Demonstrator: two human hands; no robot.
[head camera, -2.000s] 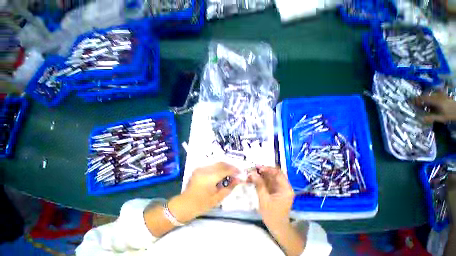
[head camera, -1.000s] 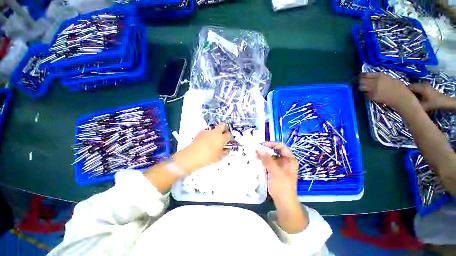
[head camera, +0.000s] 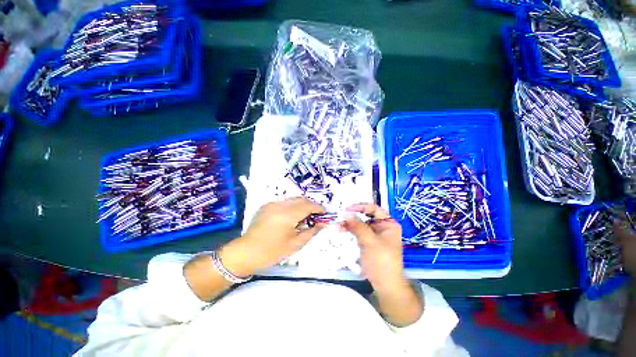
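My left hand and my right hand are close together over the near part of the white tray. My left fingers hold a small dark part. My right fingers pinch a thin dark red and silver piece; its exact shape is too small to tell. Between the fingertips the pieces seem to meet, but the contact is unclear. Small white parts lie low in the tray. Dark parts lie mid tray. Silver tubes spill from the clear plastic bag at its far end.
The left blue tray holds piled silver and dark red sticks. The right blue tray holds thin rods. A smartphone with a pale cord lies left of the bag. Stacked blue trays stand far left and far right. Another person's arm shows at the right edge.
My left hand has moved from the dark parts mid tray back toward me, beside my right hand. The other person's hands have left the tubes at the right.
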